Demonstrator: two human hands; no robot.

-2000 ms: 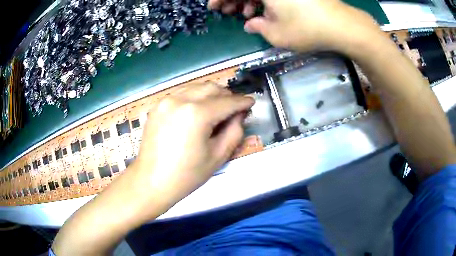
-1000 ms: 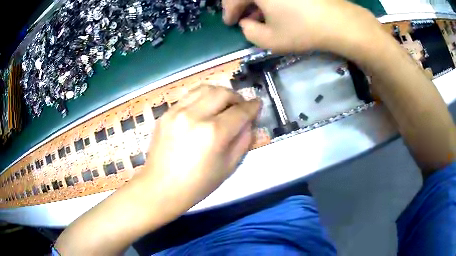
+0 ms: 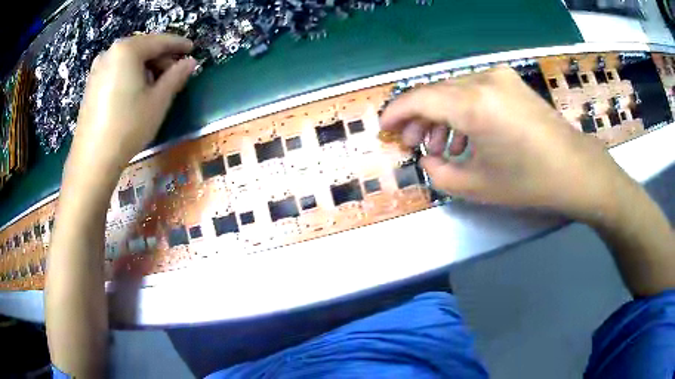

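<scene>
The orange-brown circuit board panel (image 3: 255,215) lies on the conveyor with two rows of dark rectangular openings. My left hand (image 3: 137,96) is at the front edge of the loose component pile (image 3: 244,22), thumb and forefinger close together. A small pale bit shows at the fingertips; whether it is held or lies behind them is unclear. My right hand (image 3: 503,144) is over the panel's right end, fingers curled, with a small silver component (image 3: 448,141) showing between them. The hand hides part of the board edge and the gap there.
A white rail (image 3: 355,259) runs along the near side, with a thinner one behind the boards. Another board (image 3: 592,96) lies to the right beside dark gaps. The green mat (image 3: 444,37) is behind. Upright stacked boards (image 3: 18,126) stand at far left. Blue clothing shows below.
My left hand has moved from the board's end up and left to the pile. My right hand has come from the mat down over the board. The panel has moved right, covering the grey gap.
</scene>
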